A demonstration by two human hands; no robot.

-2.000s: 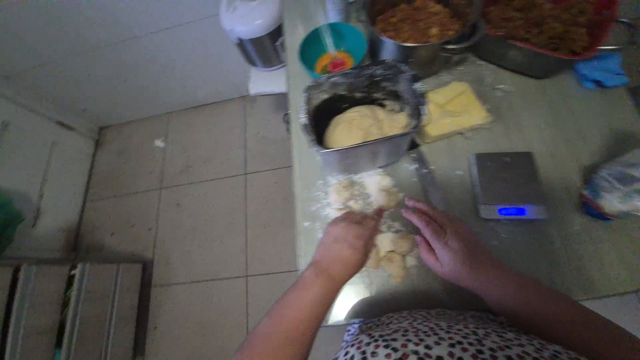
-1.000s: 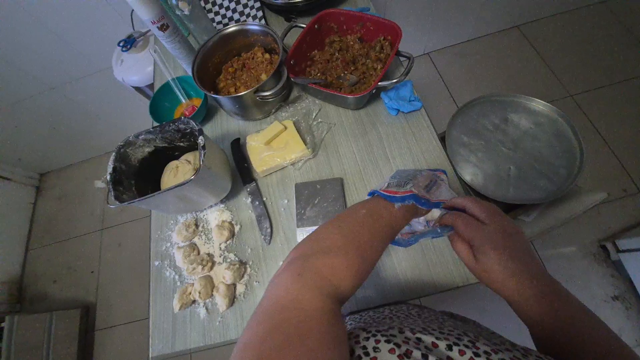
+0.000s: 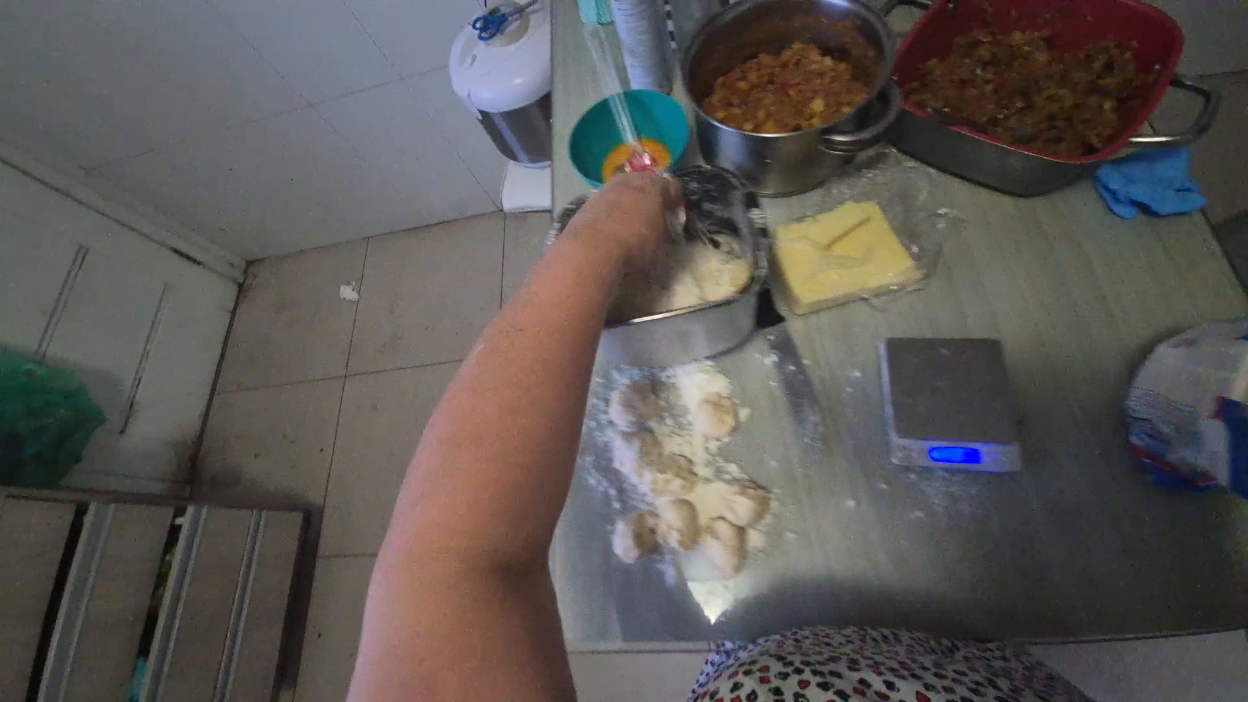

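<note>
My left hand (image 3: 629,214) reaches over the rim of a deep metal pan (image 3: 678,341), above a mass of pale dough (image 3: 710,275) inside it. Its fingers are blurred and partly hidden, so I cannot tell whether they hold anything. Several small floured dough balls (image 3: 717,416) lie on scattered flour in front of the pan. A knife (image 3: 795,390) rests to their right, its blade on the table. Further right is a digital kitchen scale (image 3: 951,395) with its display lit. My right hand is out of view.
Behind the pan stand a teal bowl (image 3: 585,146) with orange contents, a steel pot (image 3: 770,161) of cooked filling and a red-lined pan (image 3: 1024,171). Yellow sliced cheese or butter (image 3: 843,255) lies on plastic. A plastic bag (image 3: 1189,405) sits at the right, a blue cloth (image 3: 1150,182) beyond.
My left hand has left the plastic bag and moved left to the dough pan. My right hand, at the bag one second ago, is now out of view. The view has shifted left.
</note>
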